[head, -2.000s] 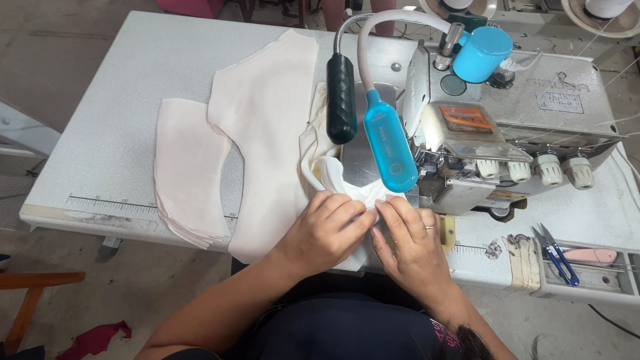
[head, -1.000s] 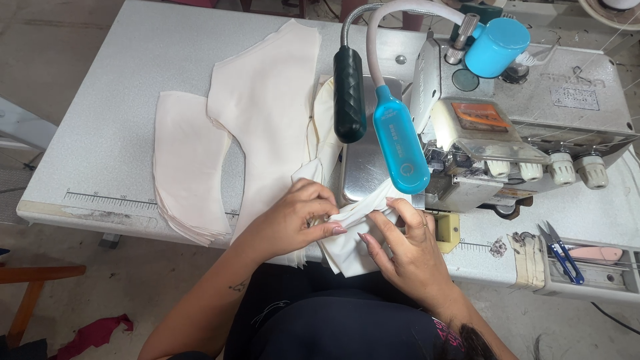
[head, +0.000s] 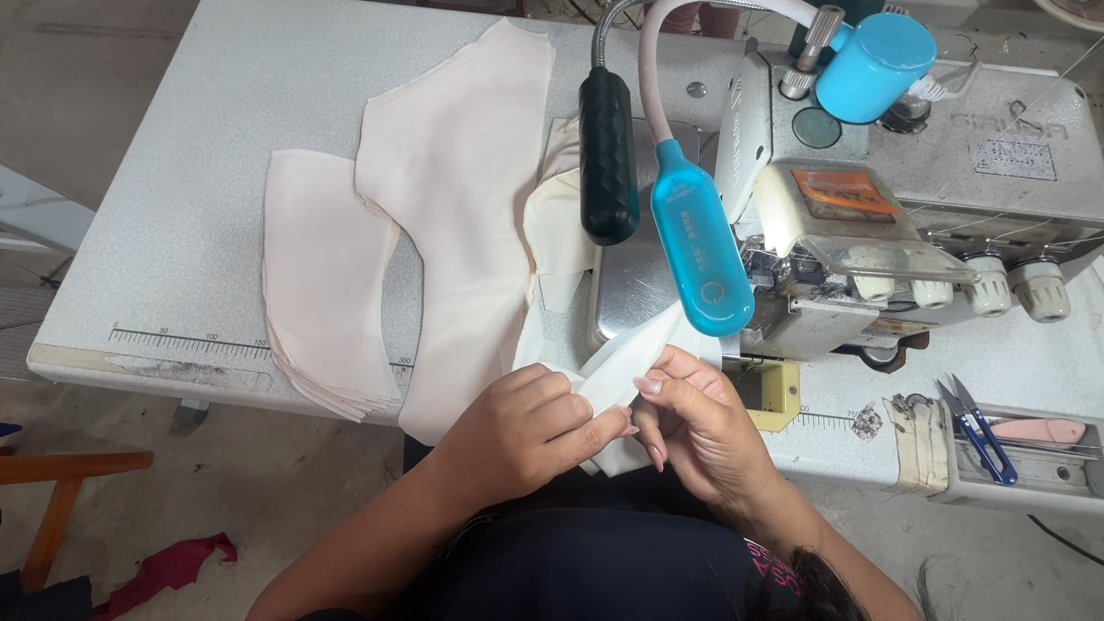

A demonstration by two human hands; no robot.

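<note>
A folded piece of white fabric (head: 628,362) is pinched between my left hand (head: 539,431) and my right hand (head: 699,423) at the table's front edge. My left fist closes on its left side; my right thumb and fingers grip its edge. Its upper end reaches under the blue lamp head (head: 703,250), beside the overlock sewing machine (head: 828,293). Left of my hands lie a large stack of cut white fabric pieces (head: 457,172) and a smaller curved stack (head: 328,276). Cream fabric (head: 556,228) lies crumpled by the metal plate (head: 642,293).
A dark lamp head (head: 608,159) hangs over the table (head: 207,172). Blue thread snips (head: 977,429) and a pink-handled tool (head: 1035,430) lie in a tray (head: 957,492) at the right front. A yellow bracket (head: 780,397) sits below the machine. Red cloth (head: 168,573) lies on the floor.
Both hands have shifted the white fabric about at the table edge. My left hand, spread on the fabric a second ago, is now curled round it. My right hand has turned, its fingers pinching the edge.
</note>
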